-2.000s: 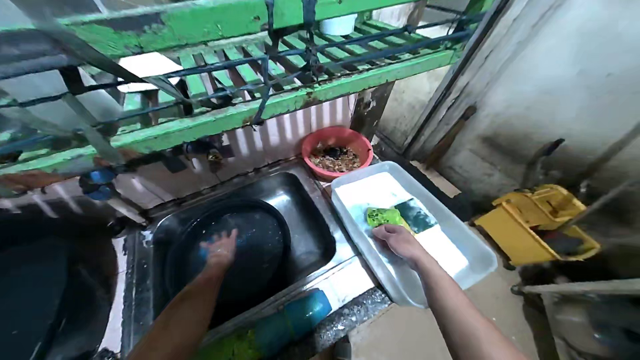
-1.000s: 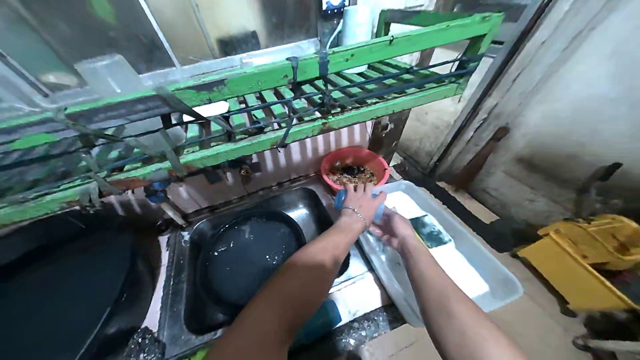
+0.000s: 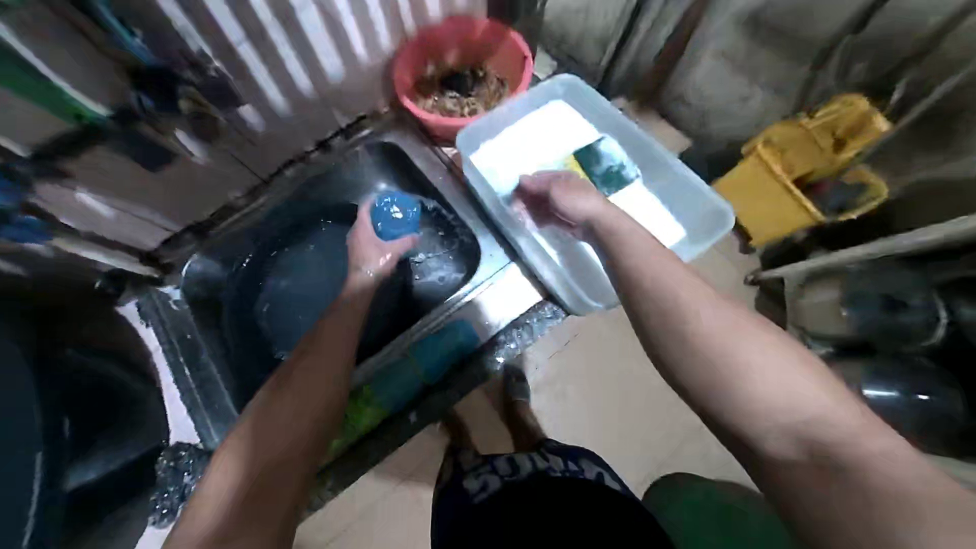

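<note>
My left hand [image 3: 372, 242] grips a wet blue cup or small bowl [image 3: 396, 215] above the steel sink [image 3: 450, 255]. Below and left of it, a dark round basin [image 3: 297, 282] with water stands in the sink. My right hand [image 3: 550, 200] is over the near left part of a translucent plastic tub [image 3: 663, 168] with white suds or liquid in it. Its fingers are bent, and whether they hold anything is hidden. Just beyond that hand lies a green and yellow scouring sponge [image 3: 606, 164].
A red plastic bowl [image 3: 463, 34] with food scraps stands behind the tub. A yellow mop bucket [image 3: 762, 194] is on the floor at right. A large black basin [image 3: 84, 427] sits at left. Blue and green cloths or sponges [image 3: 412, 366] lie along the sink's front edge.
Both hands were together near the red bowl one second ago, around something blue. My left hand has moved left over the sink with the blue item; my right is lower over the tub. The view tilts down.
</note>
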